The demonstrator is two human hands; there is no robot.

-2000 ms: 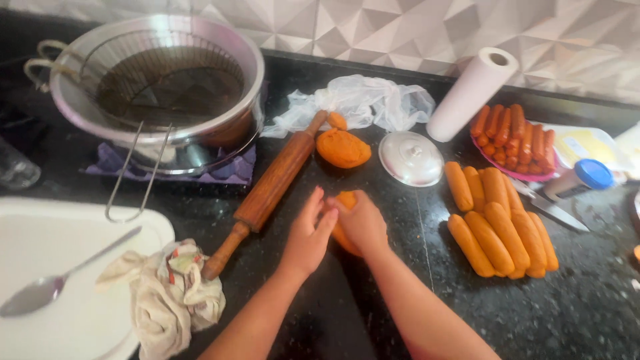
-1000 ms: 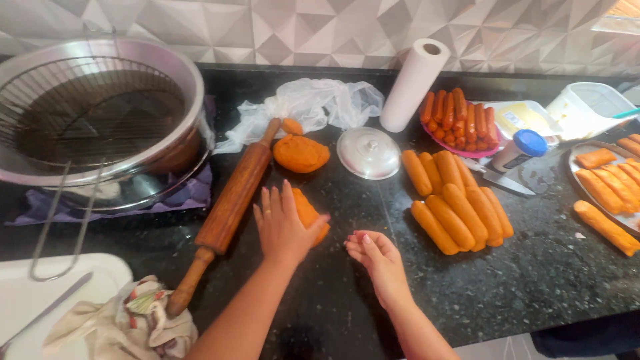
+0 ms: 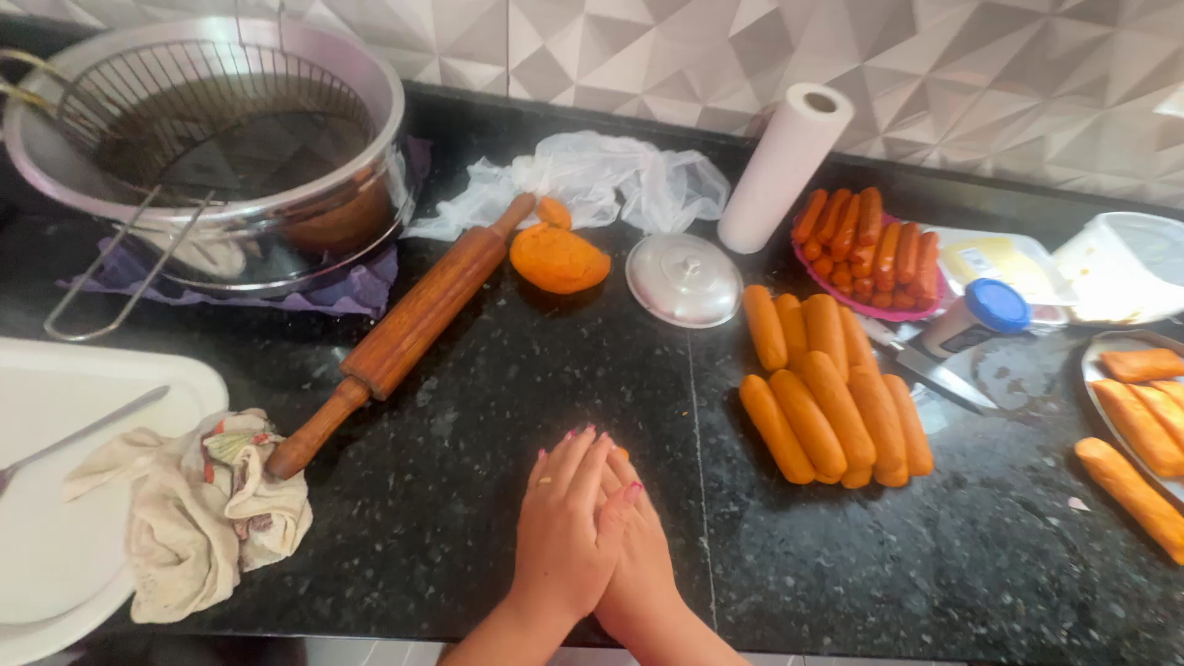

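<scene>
My left hand (image 3: 566, 532) and my right hand (image 3: 638, 546) are pressed together, palm to palm, near the counter's front edge. A sliver of orange dough (image 3: 623, 454) shows at the fingertips; the rest of it is hidden between the palms. Beyond them lies a larger lump of orange dough (image 3: 560, 260), with a small piece touching it. A wooden rolling pin (image 3: 421, 314) rests slantwise to the left, its lower handle on a crumpled cloth (image 3: 217, 518). On the right, several smooth orange dough rolls (image 3: 832, 398) lie stacked on the dark stone counter.
At the upper left stands a large metal pot (image 3: 361, 208) with a wire basket in dark liquid. A metal lid (image 3: 684, 277), paper towel roll (image 3: 784, 166), pink bowl of sausages (image 3: 925, 305), knife (image 3: 943, 375) and blue-lidded jar (image 3: 980, 314) are farther back. A white tray (image 3: 199, 370) lies left.
My hands have come together from apart, with the dough piece that lay beside my left hand now mostly hidden between them. The larger dough lump and the rolling pin remain on the counter.
</scene>
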